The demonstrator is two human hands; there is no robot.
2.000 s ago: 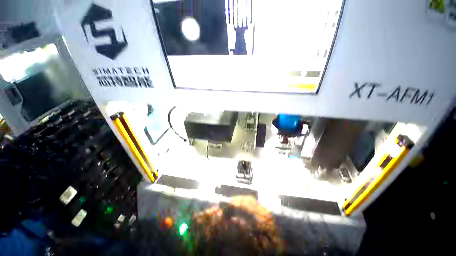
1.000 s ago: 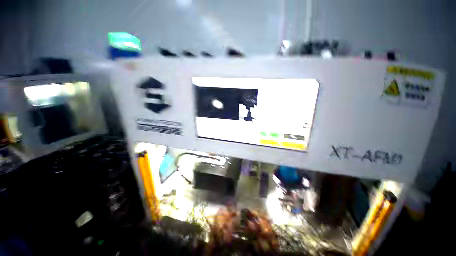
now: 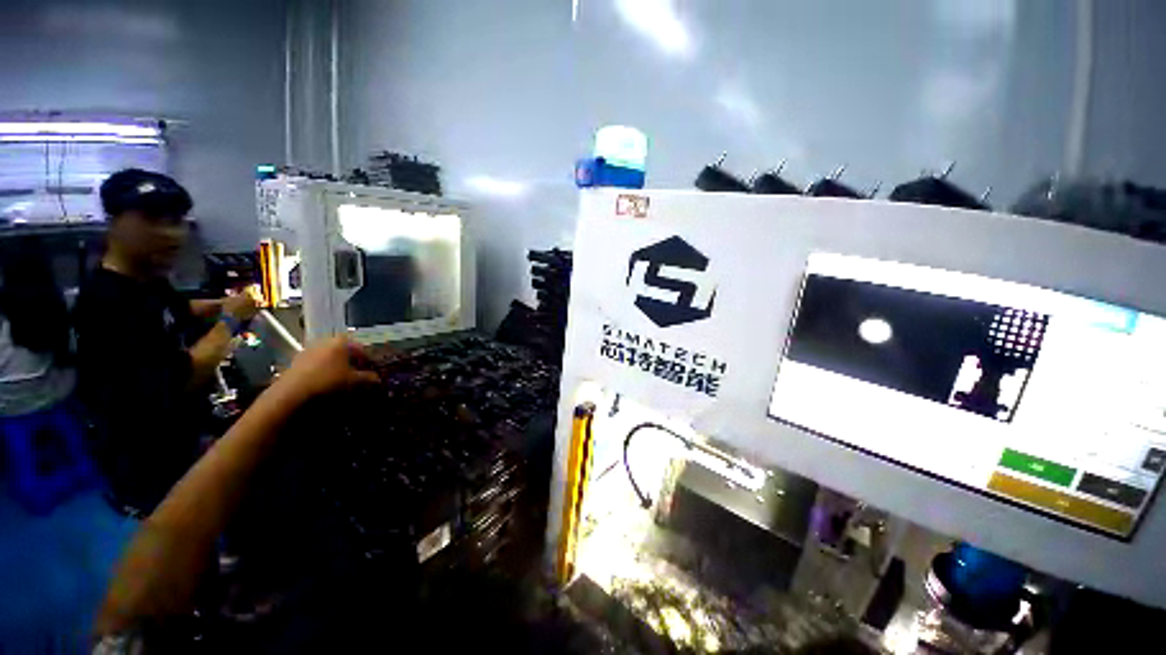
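My left hand (image 3: 335, 366) reaches from the lower left over the stacked black trays (image 3: 435, 384), its fingers bent down at the tray tops. Whether it grips anything cannot be told. My right hand is not in view. The white machine (image 3: 742, 230) stands at the right, with its touchscreen (image 3: 933, 371) showing a bright round spot. In its lit opening are a black cable loop, a dark box unit (image 3: 735, 512) and a blue round part (image 3: 978, 576). The bottom of the opening is dark and blurred.
A yellow-orange safety bar (image 3: 578, 493) stands at the opening's left side. A second white machine (image 3: 403, 269) is behind the trays. A person in a dark cap and dark clothes (image 3: 141, 346) stands at the left; another is partly seen at the left edge.
The view has swung left and up, so the machine now sits to the right. The blurred hand shape at the opening is gone from view, and my left arm now reaches over the trays.
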